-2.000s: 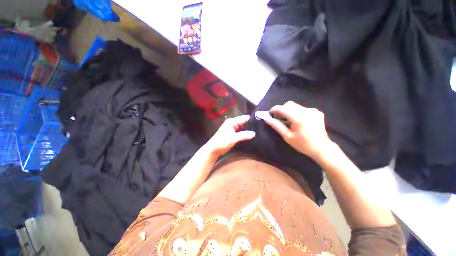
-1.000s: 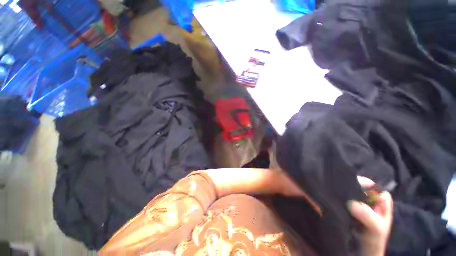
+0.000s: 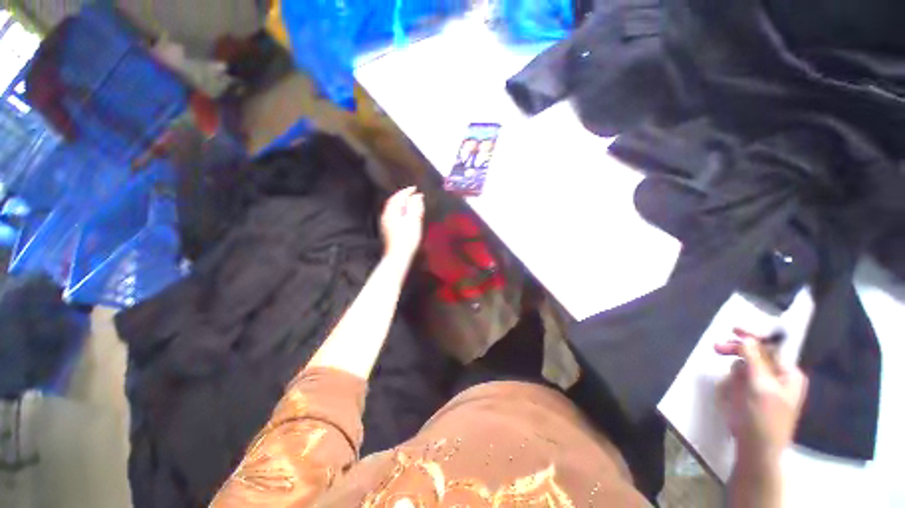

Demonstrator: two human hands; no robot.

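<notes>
The black garment (image 3: 739, 198) lies bunched over the white table, with a sleeve pointing left and cloth hanging over the near edge. My left hand (image 3: 402, 223) is raised off the garment, left of the table edge, over the black pile. Its fingers are partly curled and blurred, and nothing clear shows in them. My right hand (image 3: 762, 387) is over the bare white table at the lower right, between folds of the garment. A small dark tool, which looks like thread snips (image 3: 773, 339), shows at its fingertips, mostly hidden.
A large black garment pile (image 3: 248, 298) is at the left, below the table. A phone (image 3: 473, 159) lies near the edge of the white table (image 3: 576, 213). A red item (image 3: 461, 260) is below the edge. Blue crates (image 3: 114, 233) and blue plastic (image 3: 332, 45) are beyond.
My left hand has come out from the garment and swung up and left. My right hand has left the cloth and is over the table. The garment has moved up and right, baring white table.
</notes>
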